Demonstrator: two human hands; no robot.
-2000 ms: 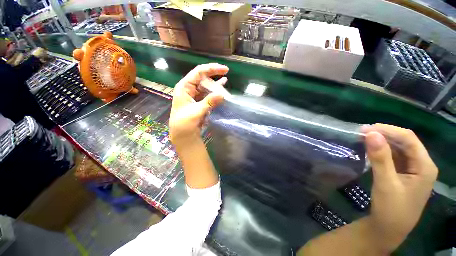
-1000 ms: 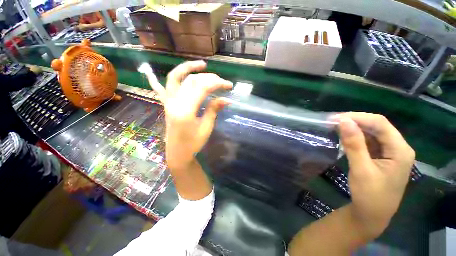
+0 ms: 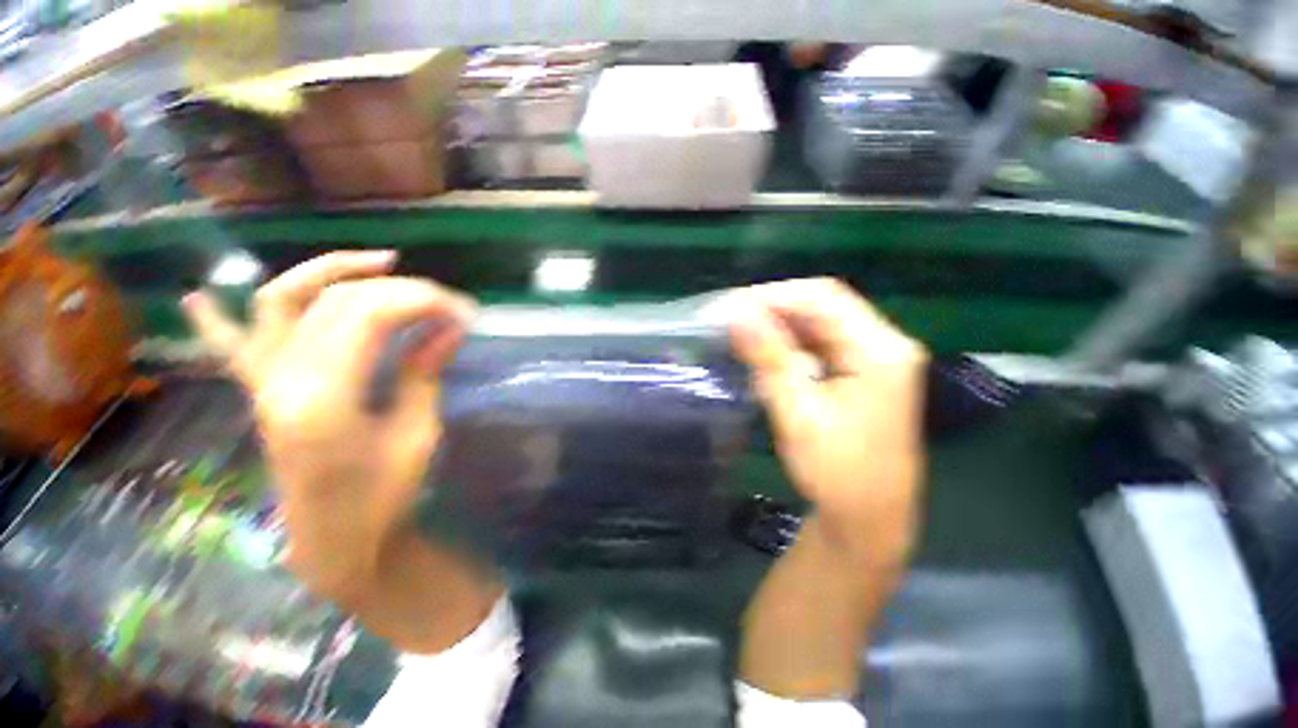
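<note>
A clear poly bag with dark contents showing through hangs between my hands, its top edge stretched taut. My left hand pinches its top left corner between thumb and finger, the other fingers raised. My right hand pinches its top right corner. Small black keypad units lie on the bench, partly hidden behind the bag and my right hand. The picture is blurred.
An orange fan stands at the far left, beside a plastic-covered printed sheet. A long white box lies at the right. Across the green belt are a cardboard box, a white foam box and grey divided trays.
The view has turned to the right, so the fan and foam box sit further left. My hands still hold the bag by both top corners. The white box now shows more fully.
</note>
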